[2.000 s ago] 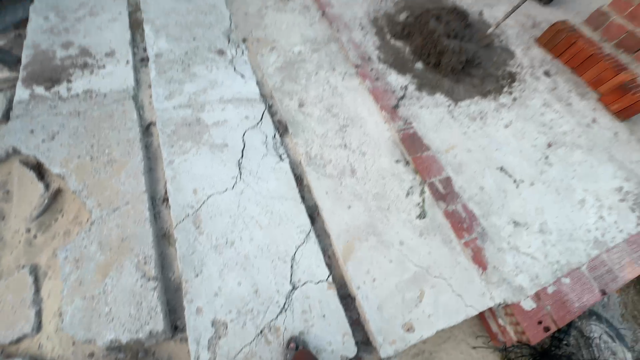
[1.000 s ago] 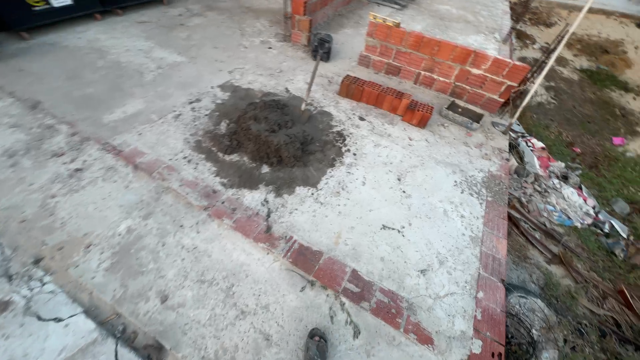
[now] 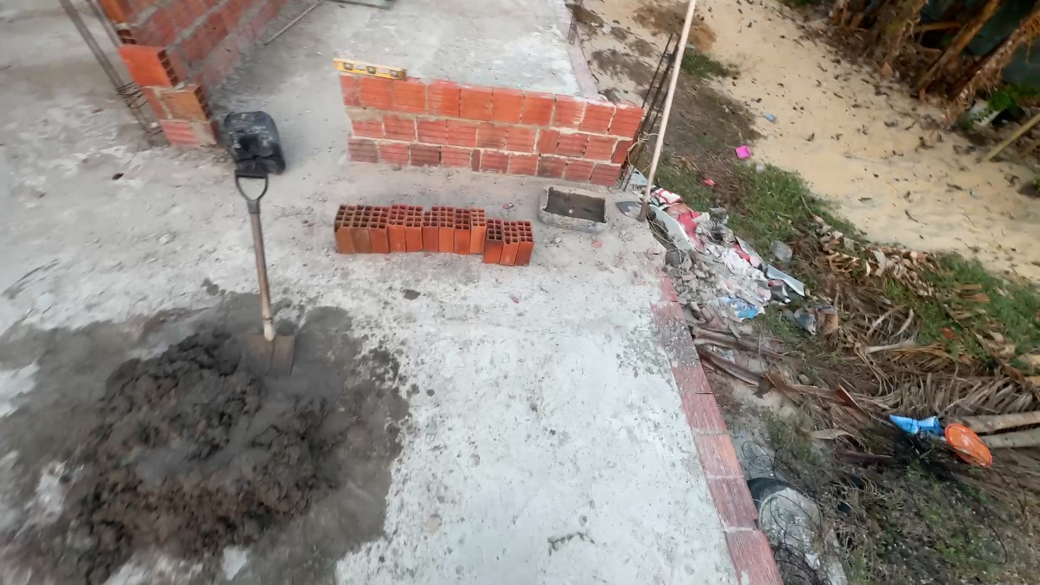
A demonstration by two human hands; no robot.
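Note:
Neither of my hands shows in the head view. A heap of wet mortar (image 3: 203,439) lies on the concrete floor at the lower left, with the blade of a shovel (image 3: 262,276) in its far edge. The shovel's D-handle points up to a black plastic container (image 3: 253,142). Hollow clay bricks (image 3: 431,231) stand in a row in front of a low brick wall (image 3: 487,130). A yellow spirit level (image 3: 370,69) lies on the wall's left end. Right of the row is a mortar tub (image 3: 574,209) with grey material in it, and a trowel (image 3: 630,209) lies beside it.
A second brick wall (image 3: 195,49) stands at the upper left by some rebar (image 3: 106,65). A pale pole (image 3: 670,106) rises at the low wall's right end. Red bricks (image 3: 719,455) edge the slab on the right; beyond are rubbish (image 3: 731,260), dry palm fronds and sand.
The view has swung from the cracked slabs to the mortar heap and low wall, which now appear nearer. The foot seen at the bottom one second ago is out of view.

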